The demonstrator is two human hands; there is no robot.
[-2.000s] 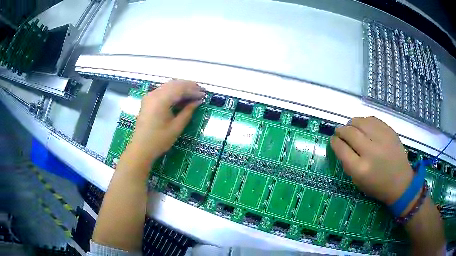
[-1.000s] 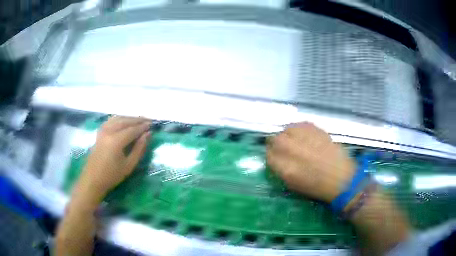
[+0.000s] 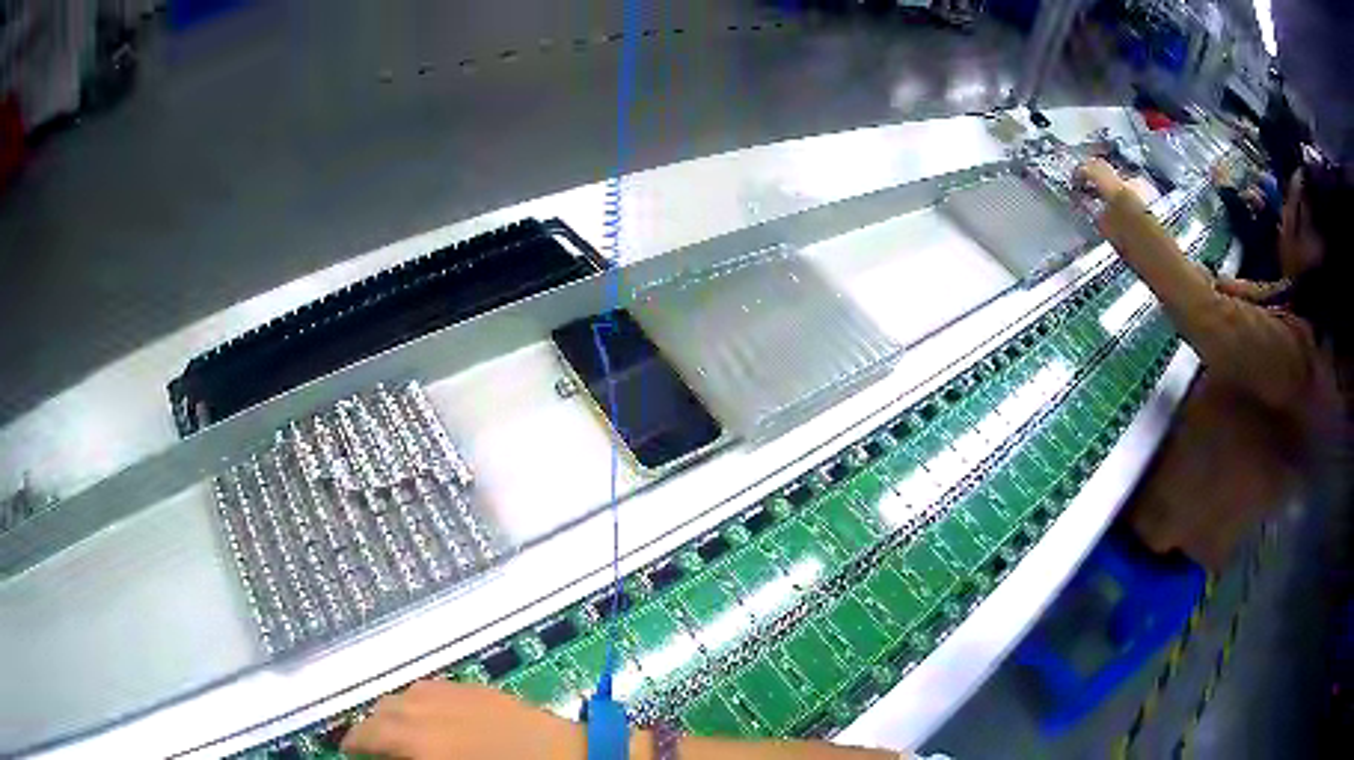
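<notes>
My right hand (image 3: 460, 723) is at the bottom edge, partly cut off, with a blue strap (image 3: 606, 728) and a dark beaded bracelet at the wrist. Its fingertips are over the top edge of the green PCB panels (image 3: 787, 594). Whether it pinches anything does not show. My left hand is out of view. The panels lie in a curving row between pale metal rails. The component tray (image 3: 361, 520), with rows of silver parts, is on the ledge beyond my right hand.
A smartphone (image 3: 639, 394) lies on the ledge beside a clear ridged tray (image 3: 765, 342); another clear tray (image 3: 1017, 226) lies farther along. A black slotted rack (image 3: 394, 319) stands behind the ledge. A coiled blue cord hangs across the view. Another person (image 3: 1225, 386) reaches over the line at right.
The view has swung right along the line. My left hand has left the picture, and my right hand now shows low at the bottom. The phone, rack and other person have come into view.
</notes>
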